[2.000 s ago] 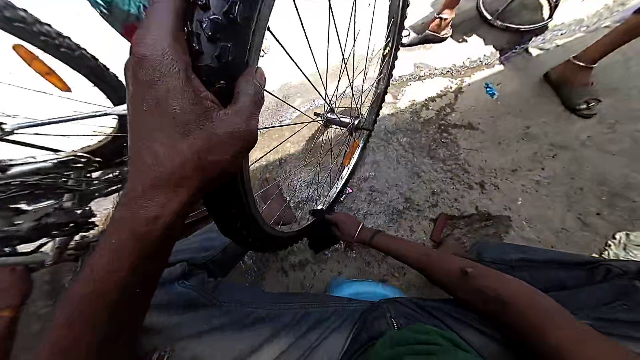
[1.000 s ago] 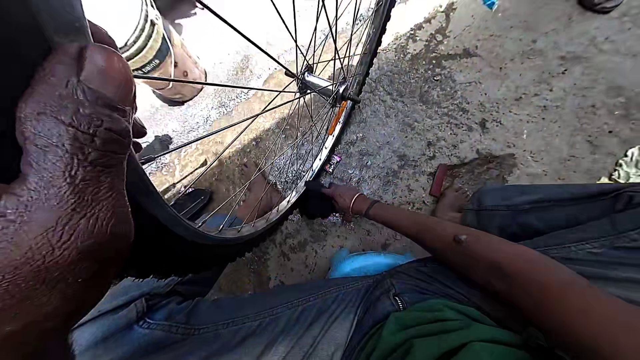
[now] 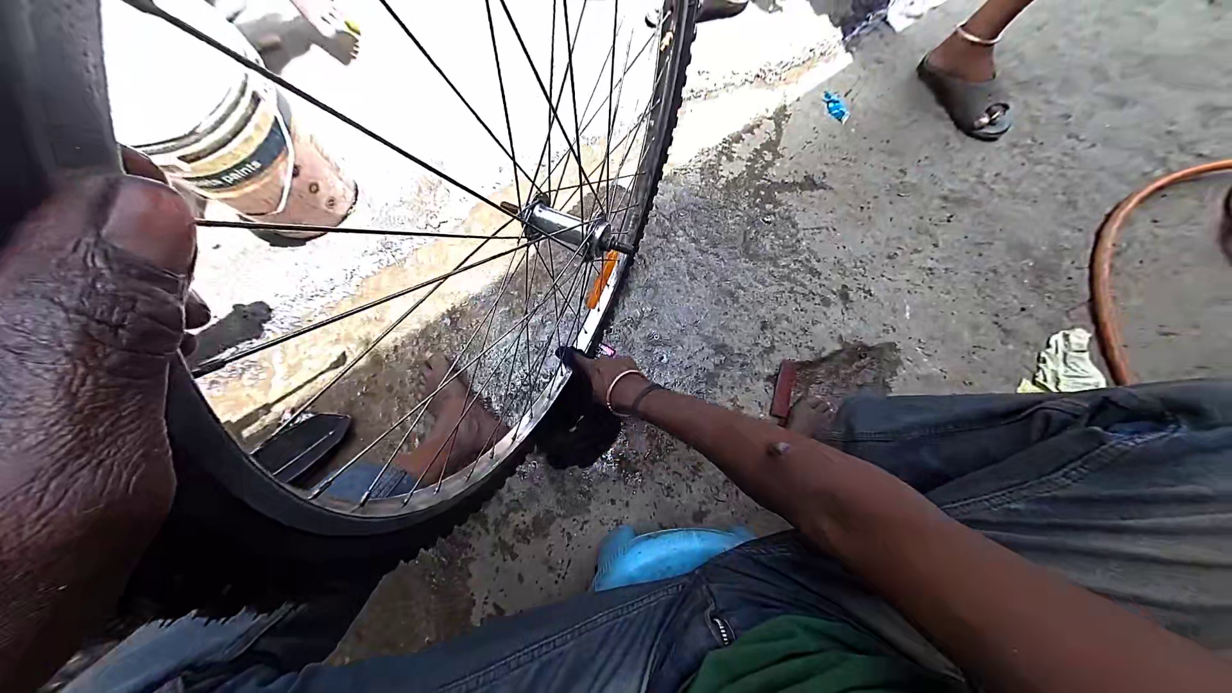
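A spoked bicycle wheel with a black knobbly tyre (image 3: 318,549) stands tilted in front of me. My left hand (image 3: 91,385), large and close to the camera, grips the tyre at the left side. At the rim's lower right, my right hand (image 3: 608,377) presses a dark wet cloth (image 3: 575,423) round the rim and tyre. The metal hub (image 3: 566,226) sits above and left of that hand. An orange reflector (image 3: 603,279) is fixed among the spokes near the rim. Part of the tyre is hidden behind my left hand.
Beyond the wheel stands a paint bucket (image 3: 241,154). A blue plastic object (image 3: 664,553) lies by my legs. An orange hose (image 3: 1107,279) curves at the right, near a pale crumpled cloth (image 3: 1066,364). Another person's sandalled foot (image 3: 965,82) is at the upper right. Wet concrete surrounds the wheel.
Compared with the first frame, my left hand and the tyre part it grips are lower, at the left edge. My right hand stays at the rim with the cloth. The view has shifted.
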